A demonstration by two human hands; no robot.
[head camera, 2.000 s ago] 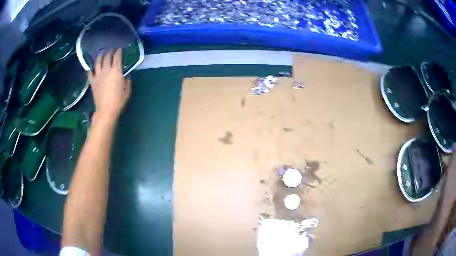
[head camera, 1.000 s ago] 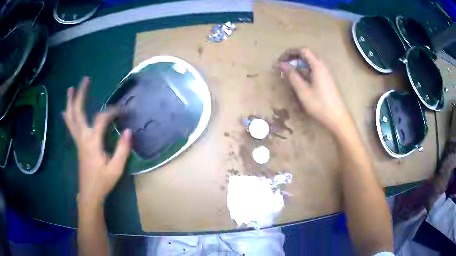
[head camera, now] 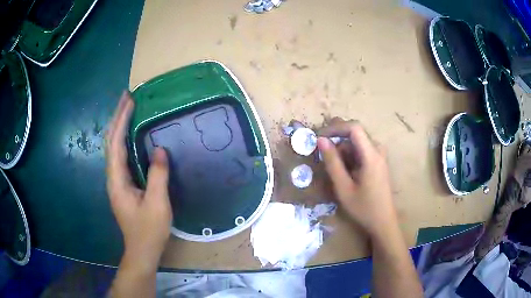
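A glossy green case shell (head camera: 174, 84) with a white rim lies open side up on the cardboard, its two small rings toward me. A dark grey foam insert (head camera: 198, 157) sits inside it. My left hand (head camera: 140, 186) grips its left side, thumb inside over the insert. My right hand (head camera: 355, 174) pinches a small silvery metal part (head camera: 335, 141) beside the round white pot (head camera: 303, 141); the fingers partly hide the part. A smaller white disc (head camera: 301, 176) lies just below the pot. A crumpled white cloth (head camera: 285, 236) lies near the table edge.
Stained tan cardboard (head camera: 372, 70) covers the bench. A small pile of silvery parts (head camera: 262, 6) is at the top edge. More shells stand at left (head camera: 13, 110) and are grouped at right (head camera: 468, 154). Another person's arm (head camera: 512, 192) is at the far right.
The shell has been turned, so its rings now face me, and my left hand has closed on its side. My right hand has moved down and left to the pot with the metal part.
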